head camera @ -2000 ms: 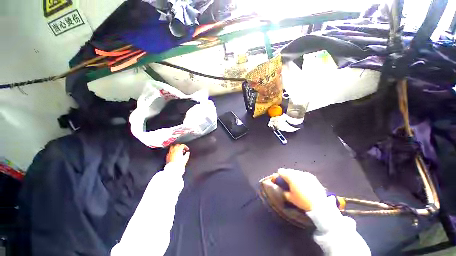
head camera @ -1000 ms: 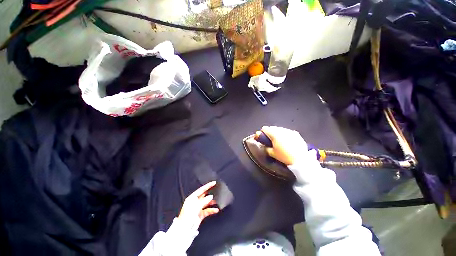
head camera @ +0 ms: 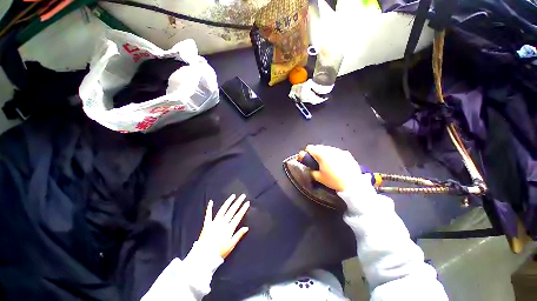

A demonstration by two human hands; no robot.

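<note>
My right hand is closed around the dark handle of a steam iron, whose pointed metal plate rests on the dark table cover, at the right edge of the cloth. My left hand lies flat with fingers spread on a navy-black garment piece. A short dark line, perhaps a slit, shows on the cloth between my left fingertips and the iron. The iron's underside is hidden.
A white plastic bag holds black cloth. Behind are a smartphone, snack packet, orange fruit, tissue and small cutter. A garment pile lies left. The iron's hose runs right to a support.
My left hand has moved from beside the white bag to the nearer cloth, and its fingers are now spread flat. A small grey flap under it no longer shows. The view has shifted.
</note>
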